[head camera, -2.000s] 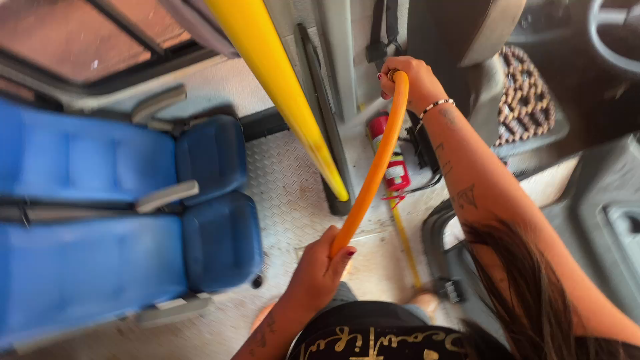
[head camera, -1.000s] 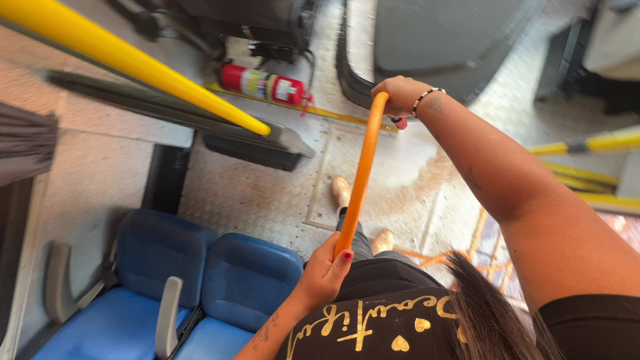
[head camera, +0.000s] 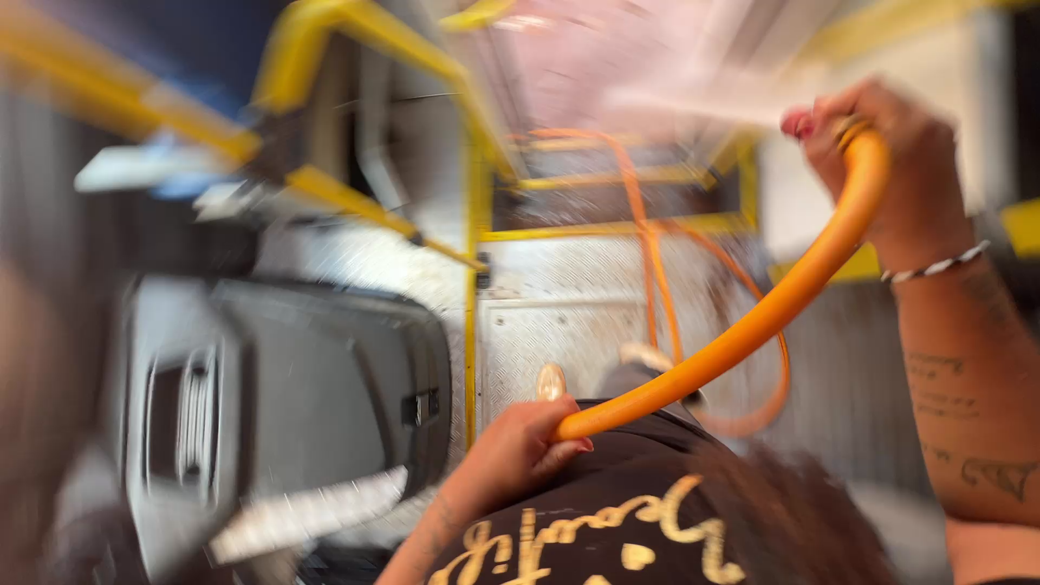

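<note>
An orange hose (head camera: 731,325) arcs across the view between my two hands. My left hand (head camera: 524,443), low and near my dark shirt, is closed around its lower stretch. Up at the right, my right hand (head camera: 890,154) grips the hose near its upper end, with a spray of water, blurred, seeming to leave to the left from the thumb side. A braided bracelet circles my right wrist. More of the orange hose (head camera: 642,219) lies in loops on the metal floor beyond my feet and runs out over the yellow-edged step.
Yellow handrails (head camera: 366,199) cross the upper left, and a yellow post (head camera: 471,325) stands left of the doorway steps (head camera: 569,203). A large grey engine cover or console (head camera: 309,374) fills the lower left. Textured metal flooring (head camera: 561,325) lies around my shoes.
The view has swung strongly from the blue seats and red fire extinguisher to the doorway. Both hands still hold the hose; my right hand is now farther out to the right.
</note>
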